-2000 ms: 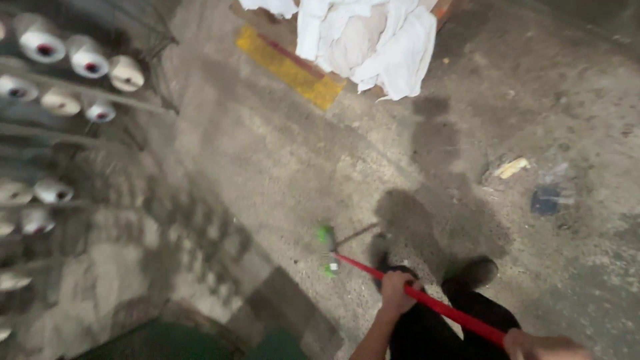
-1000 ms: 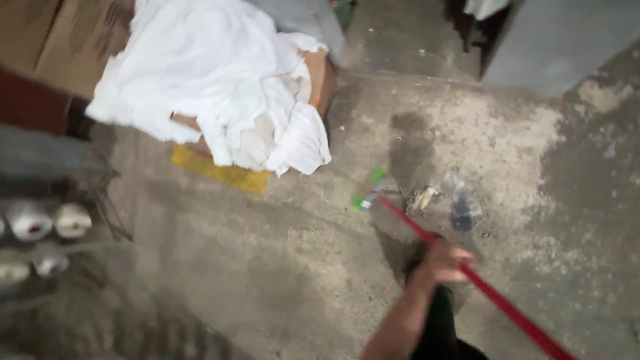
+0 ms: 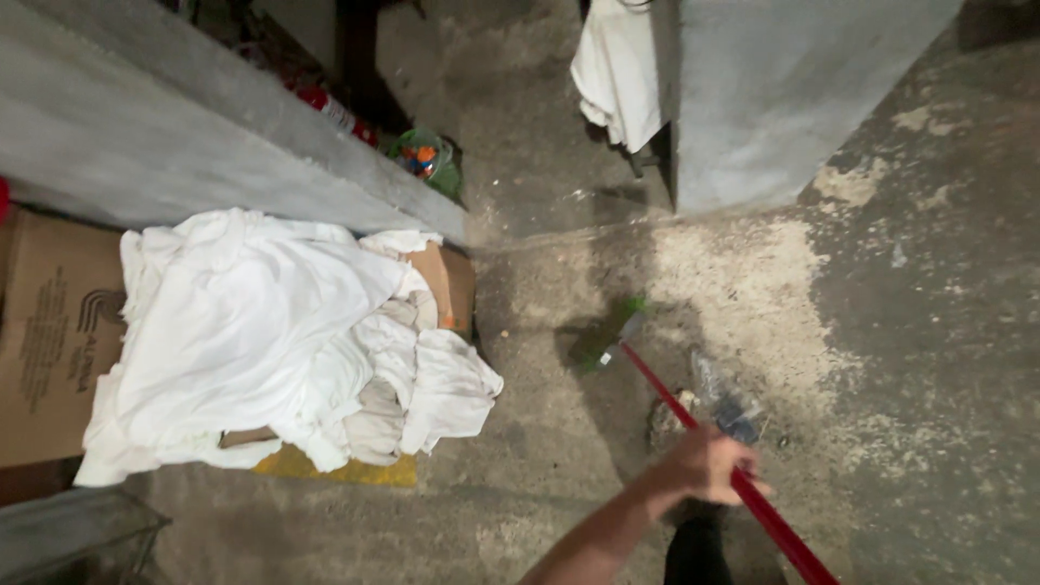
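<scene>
My left hand [image 3: 715, 467] is closed round the red handle [image 3: 784, 528] of a broom. The handle slants from the lower right up to the broom head [image 3: 609, 333], which has green bristles and rests low at the concrete floor, a little blurred. Close to the handle lie a dark blue scrap [image 3: 735, 416], clear plastic film [image 3: 707, 375] and pale litter [image 3: 670, 410]. My right hand is outside the view; the lower end of the handle runs off the bottom edge.
White cloth [image 3: 244, 333] is heaped over a cardboard box [image 3: 445, 284] at left, above a yellow floor strip [image 3: 349, 469]. Another carton [image 3: 61, 333] stands at far left. Two grey walls [image 3: 756, 97] flank a passage, with a green bin [image 3: 431, 162] and more white cloth [image 3: 621, 73] there.
The view has swung forward and right; the walls and passage have come in. My right hand, on the handle two seconds ago, has gone out of view. The bristles now lie up beyond the litter.
</scene>
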